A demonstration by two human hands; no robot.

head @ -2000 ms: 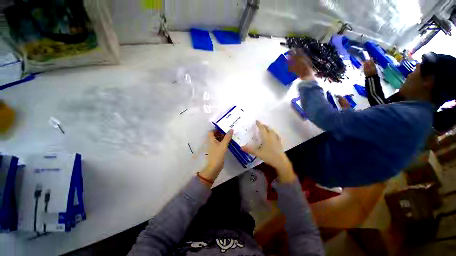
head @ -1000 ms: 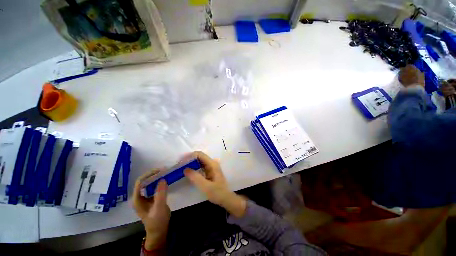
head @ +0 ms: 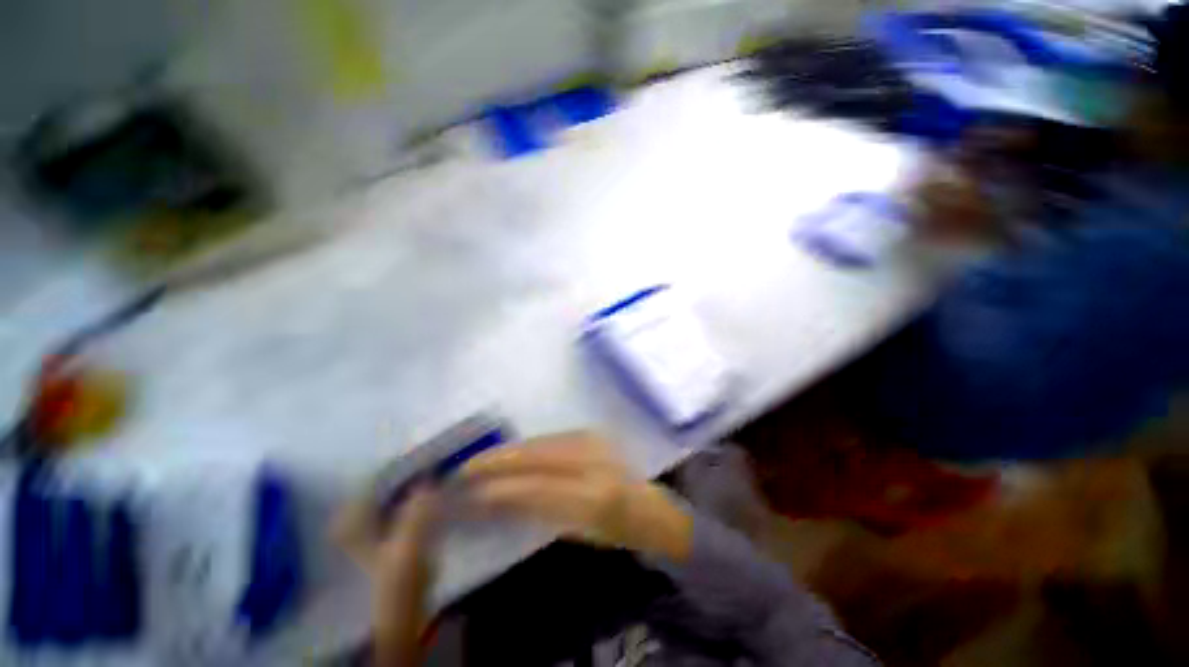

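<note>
The frame is strongly blurred. My left hand [head: 391,560] and my right hand [head: 561,485] hold one cable box [head: 443,450] over the table's front edge, left of centre. A blue side of the box faces me. My right fingers lie across its near side and partly hide it. A pile of boxes [head: 665,358] lies on the table to the right of my hands, white face up. A row of boxes [head: 78,560] with blue sides stands at the lower left, beside a white-faced box [head: 196,560].
A coworker in blue [head: 1056,339] is at the right, a hand near a blue-and-white item [head: 854,228]. A dark cable heap [head: 828,78] and flat blue pieces [head: 548,120] lie at the back. An orange-yellow object [head: 78,404] is at the left.
Since two seconds ago, my hands have left the box pile and moved left with one box. Since one second ago, the view has swung and tilted; my right hand reaches further across the box.
</note>
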